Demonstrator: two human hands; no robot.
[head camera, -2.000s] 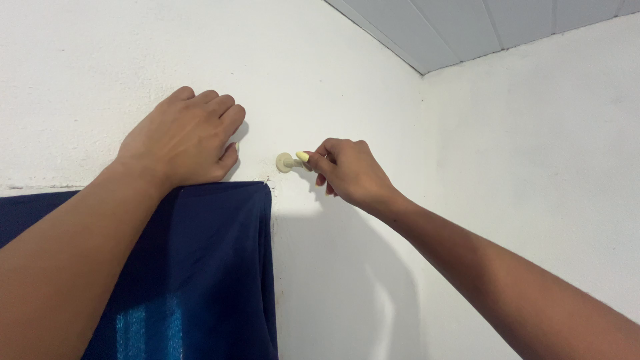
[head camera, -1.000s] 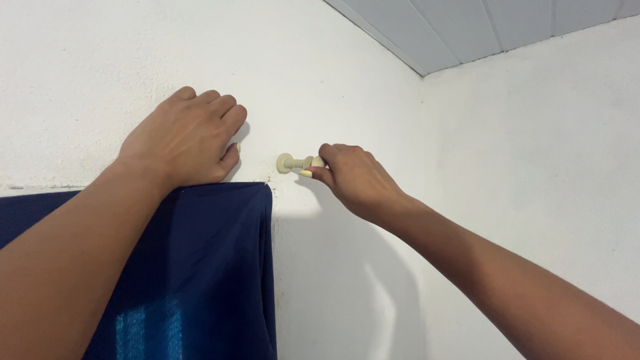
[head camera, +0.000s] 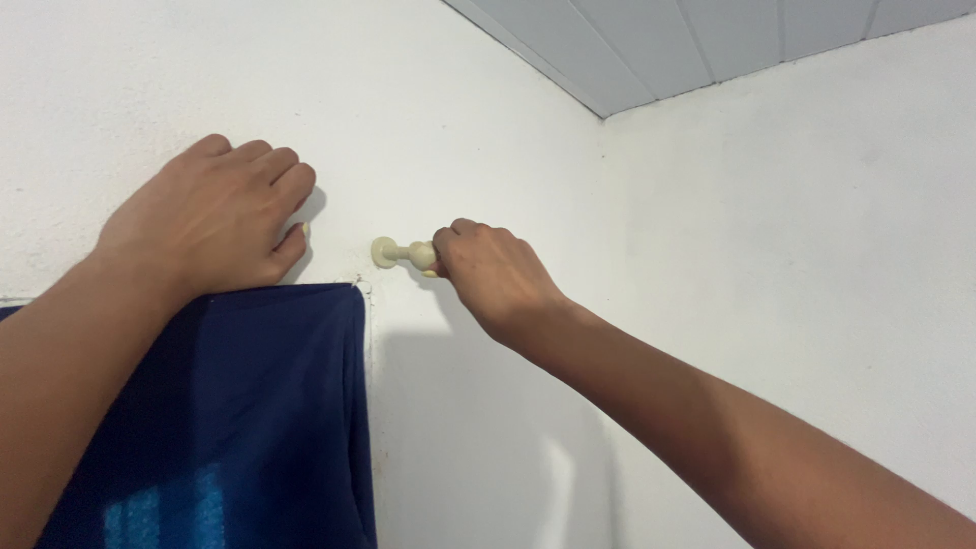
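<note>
A cream-coloured curtain rod bracket (head camera: 386, 252) with a round base is fixed to the white wall, just right of and above the corner of a dark blue cloth (head camera: 282, 396). My right hand (head camera: 496, 278) has its fingers closed around the outer end of the bracket, at a rounded cream piece (head camera: 422, 255). What else those fingers cover is hidden. To the left, my left hand (head camera: 221, 213) rests against the wall above the cloth with its fingers curled; no object shows in it, though its palm side is hidden.
Behind the hands is a rough white wall (head camera: 366, 91), which meets another white wall (head camera: 793, 229) at a corner on the right. A grey panelled ceiling (head camera: 686, 38) comes down to that corner. The blue cloth hangs over an opening at the lower left.
My right hand has moved a little to the right, out along the bracket, and more of the cream rounded piece shows than two seconds ago. The left hand stays in place.
</note>
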